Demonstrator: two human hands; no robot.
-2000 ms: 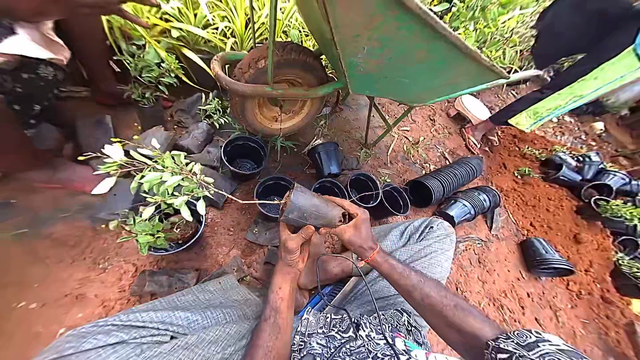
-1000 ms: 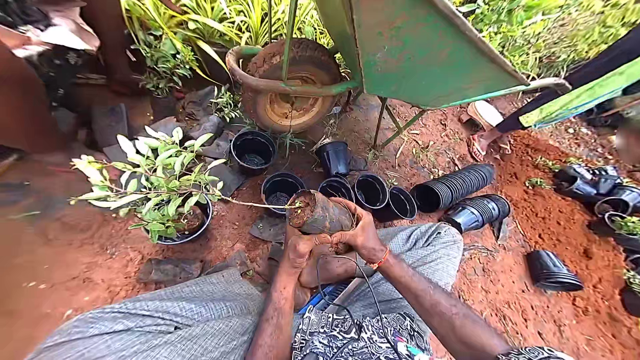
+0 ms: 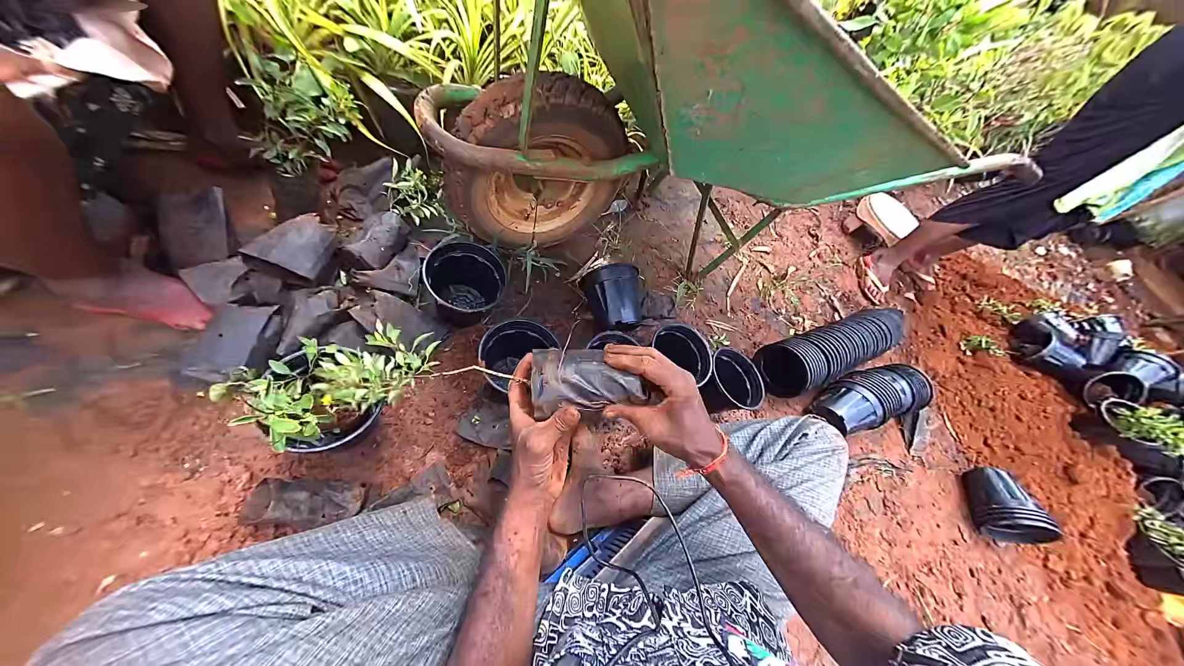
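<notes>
A black plastic nursery bag [image 3: 581, 381] lies sideways between both my hands. At its left end my left hand [image 3: 541, 435] grips it, with the fingers near the stem. My right hand [image 3: 668, 407] holds the other end, fingers on top and thumb beneath. A thin stem runs left from the bag to a leafy plant top [image 3: 375, 375], which overlaps a black pot [image 3: 365, 435] on the ground. Just beyond the bag stand open black pots, among them one pot [image 3: 518, 344] partly behind my left hand.
Ahead stands a green wheelbarrow [image 3: 786, 102] with a muddy wheel [image 3: 546, 176]. Stacked black pots [image 3: 832, 351] lie at right beside loose red soil [image 3: 1008, 425]. Discarded black bags [image 3: 296, 248] lie at left. One person's leg [image 3: 55, 203] is at left, another person's foot [image 3: 879, 268] at right.
The bag's left end, which showed soil a second ago, has turned from view. The stem and leaves have shifted with it. Both hands stay on the bag.
</notes>
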